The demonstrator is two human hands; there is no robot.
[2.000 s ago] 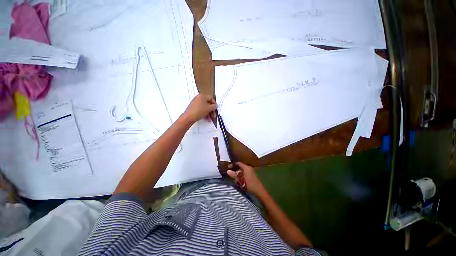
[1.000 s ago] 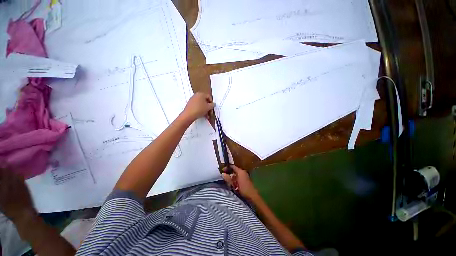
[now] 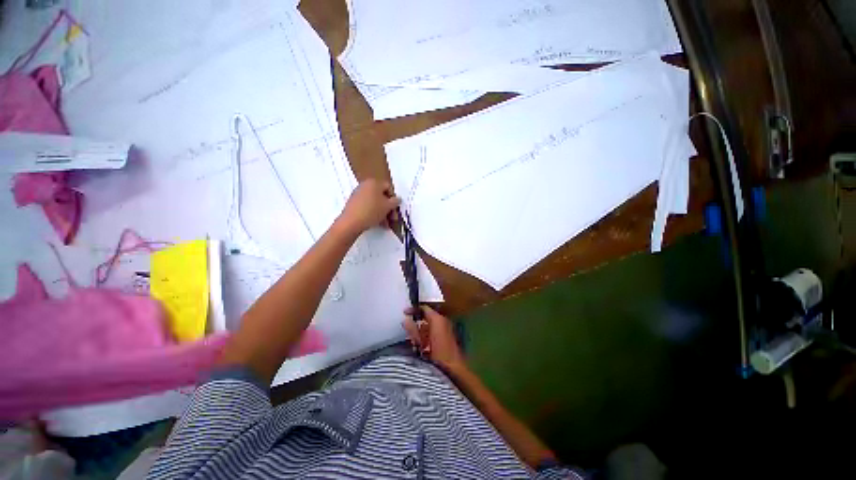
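Observation:
My right hand grips the handles of the long dark shears at the near table edge. The blades point away from me, along the curved edge of a white cut pattern piece. My left hand is at the blade tips, with its fingertips closed on the paper edge; the pinched part is mostly hidden. A narrow paper offcut lies beside the blades. The large pattern sheet spreads to the left, under my left forearm.
A pink garment with a yellow card lies at left, partly behind my left forearm. A white hanger lies on the paper. Brown table shows between pieces. A metal rail with blue clips stands at right. Green floor lies below.
The pink garment has shifted and spread towards my left arm, and the yellow card shows again, larger. The other person's forearm at lower left is gone. The view has shifted slightly; my hands stay at the cut.

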